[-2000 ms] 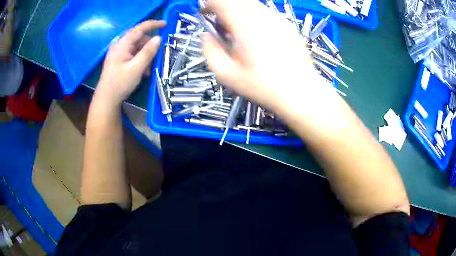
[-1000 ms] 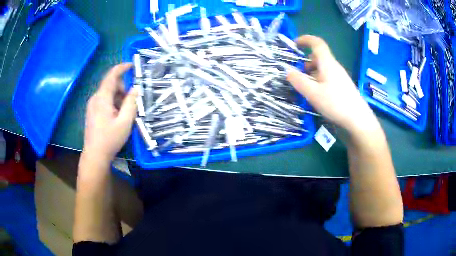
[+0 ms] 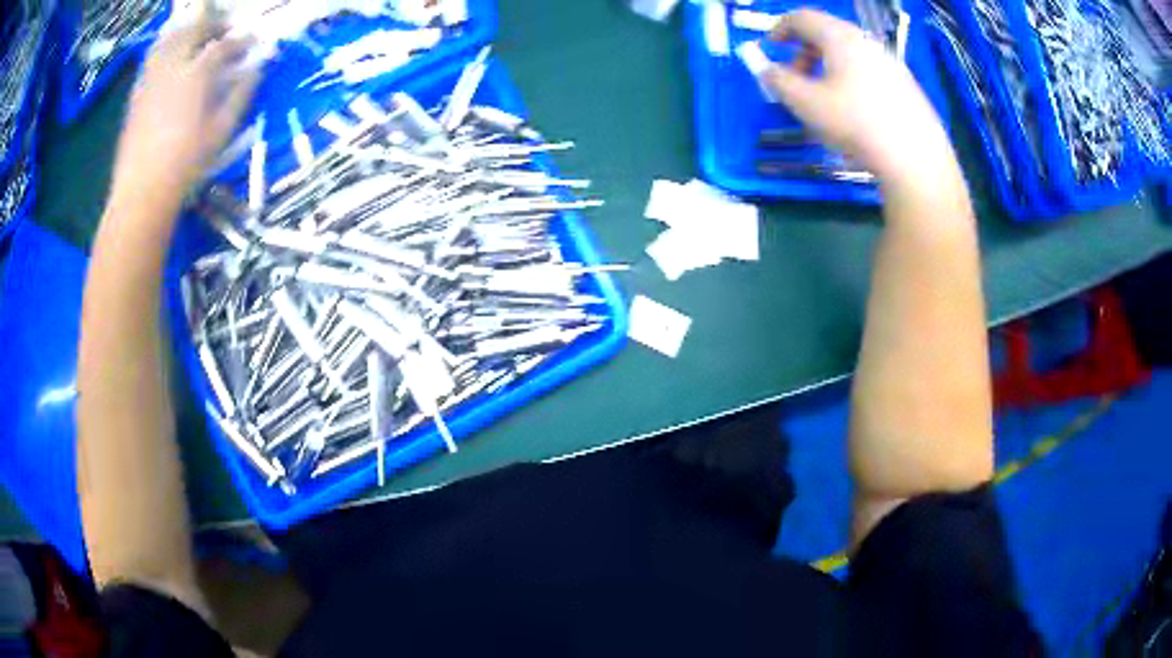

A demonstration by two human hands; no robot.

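Note:
A blue tray [image 3: 614, 306] is heaped with silver cylinders with thin rods [image 3: 373, 289]. My left hand [image 3: 193, 97] is blurred at the upper left, by the near edge of a second blue tray [image 3: 482, 28] that holds pale parts [image 3: 386, 49]. Its fingertips are too blurred to show what they hold. My right hand [image 3: 823, 77] is over the right-hand blue tray [image 3: 707, 129], with thumb and fingers curved. A short metal tube [image 3: 754, 57] lies at its thumb tip; whether it is gripped cannot be told.
White paper squares [image 3: 701, 231] lie between the trays, with one nearer square [image 3: 659, 325]. More blue trays of thin metal parts [image 3: 1080, 77] stand at the far right. A smooth blue tray [image 3: 45, 373] is at the left edge. A red stool [image 3: 1073, 347] is below the bench.
The view has shifted right. My left hand has moved from the heaped tray's left side to the tray beyond. My right hand has moved from its right side to the right-hand tray.

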